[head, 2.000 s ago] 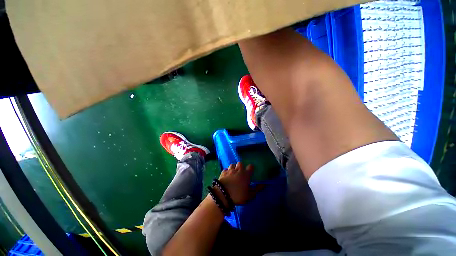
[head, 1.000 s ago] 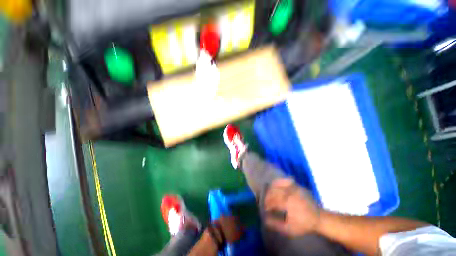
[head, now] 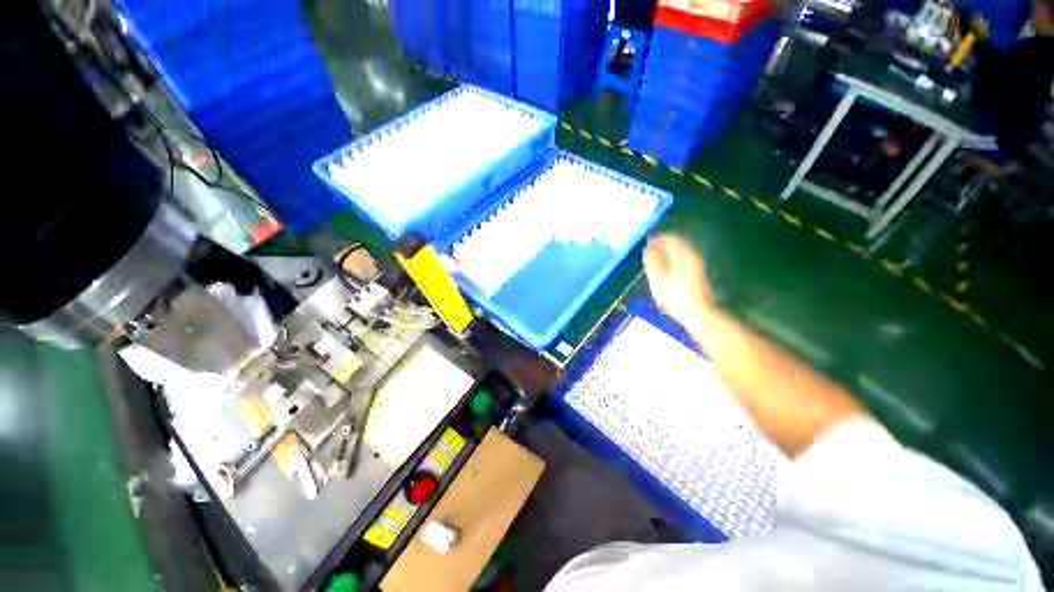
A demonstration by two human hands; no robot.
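My right hand (head: 676, 275) is blurred, reaching out just beside the right edge of a blue tray (head: 543, 333). Its fingers are indistinct, and I cannot tell whether it touches or holds anything. The tray has rows of upright white housings (head: 578, 208) and a bare blue area at its near side. A single white housing (head: 439, 534) lies on the brown cardboard (head: 491, 497) in front of the machine panel. My left hand is not in view.
Another blue tray (head: 405, 226) of housings stands behind. A lower blue tray (head: 641, 480) is below my forearm. The machine bed with its fixture (head: 335, 347) is at left, a black machine head (head: 81, 174) above it. Stacked blue trays and a table with a person stand behind.
The view has swung up and right from the floor and stool to the machine bed and trays. My right hand has left my thigh area and is now extended by the tray; my left hand has left the view.
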